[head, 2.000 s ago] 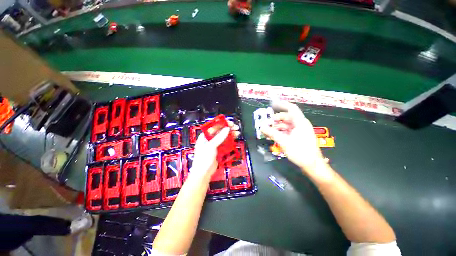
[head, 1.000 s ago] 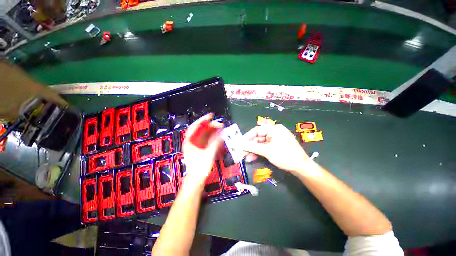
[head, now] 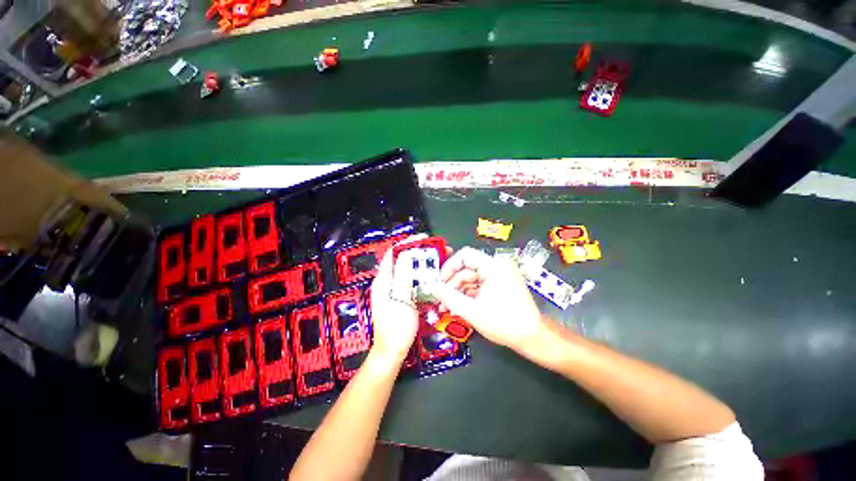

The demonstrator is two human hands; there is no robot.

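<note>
My left hand (head: 394,315) holds a red shell (head: 405,246) above the right part of the black tray (head: 352,188). A white insert plate (head: 416,270) with dark square spots lies in the shell. My right hand (head: 483,291) is at the shell's right side, fingertips bent against it; whether it grips a small part cannot be told. An orange frame with a red centre (head: 455,327) shows just below the fingers. Red housings (head: 310,348) sit in rows in the tray. Orange frames (head: 569,237) and another white plate (head: 554,285) lie on the bench to the right.
A green conveyor belt (head: 450,127) runs across behind a white strip (head: 563,174) with red lettering. On it lie a red unit (head: 604,89) and small orange parts (head: 328,58). A black block on a grey arm (head: 779,160) stands at the right. Cardboard (head: 47,202) is at the left.
The white plate, earlier held between both hands, now lies in the red shell in my left hand. Another white plate and clear pieces now show on the bench right of my right hand.
</note>
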